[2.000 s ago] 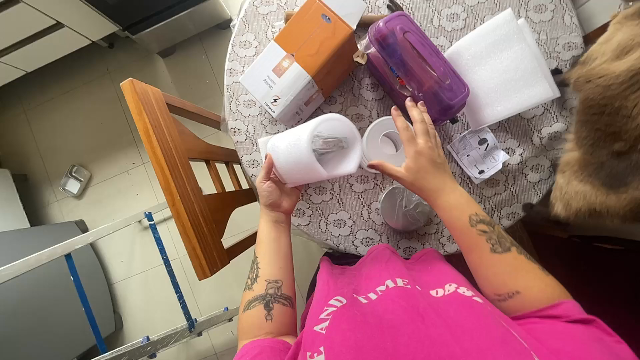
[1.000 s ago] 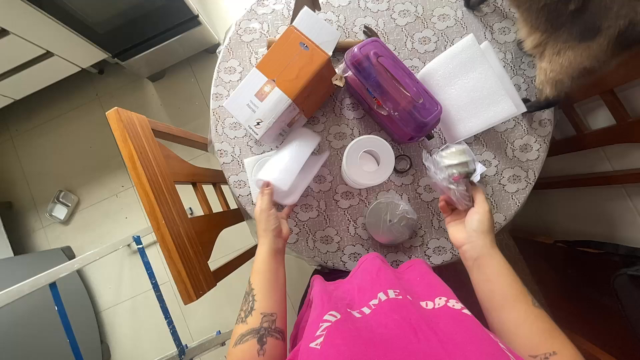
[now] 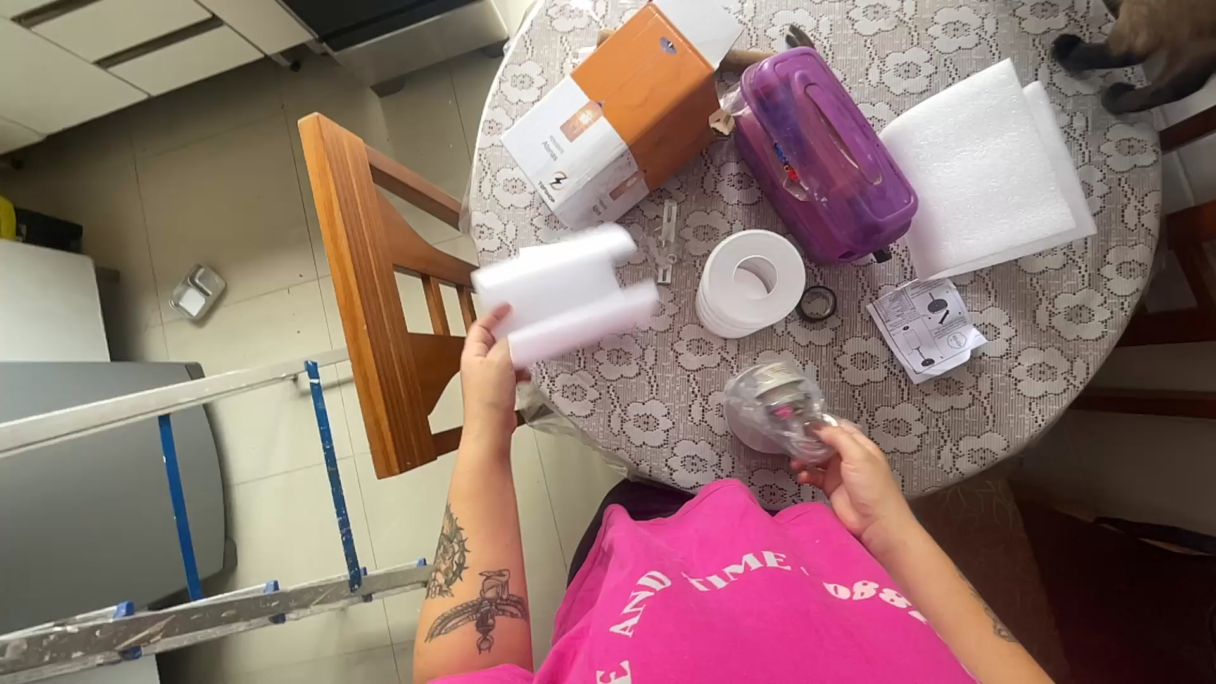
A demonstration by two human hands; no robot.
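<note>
My left hand [image 3: 489,356] grips the near left edge of a curled sheet of white packing foam [image 3: 560,290], blurred, over the table's left side. My right hand [image 3: 845,465] holds a round metallic part in clear plastic wrap [image 3: 784,408]. That part overlaps a round wrapped piece at the near table edge, which is mostly hidden. Beyond it stands a white cylinder with a round hole in its top [image 3: 750,285], with a small black ring [image 3: 816,303] beside it. A folded instruction sheet [image 3: 926,328] lies to the right. Small clear plastic-like pieces [image 3: 669,233] lie left of the cylinder.
An orange and white box [image 3: 617,114], a purple plastic case [image 3: 822,157] and flat white foam sheets [image 3: 988,171] lie on the lace-covered round table. An animal's dark paws [image 3: 1102,81] rest at its far right. A wooden chair [image 3: 356,294] and a ladder [image 3: 218,389] stand left.
The wrapped metallic part in my right hand has moved left, over the round wrapped piece. Two seconds ago the foam was rolled into a tube, and my right hand was at the white cylinder.
</note>
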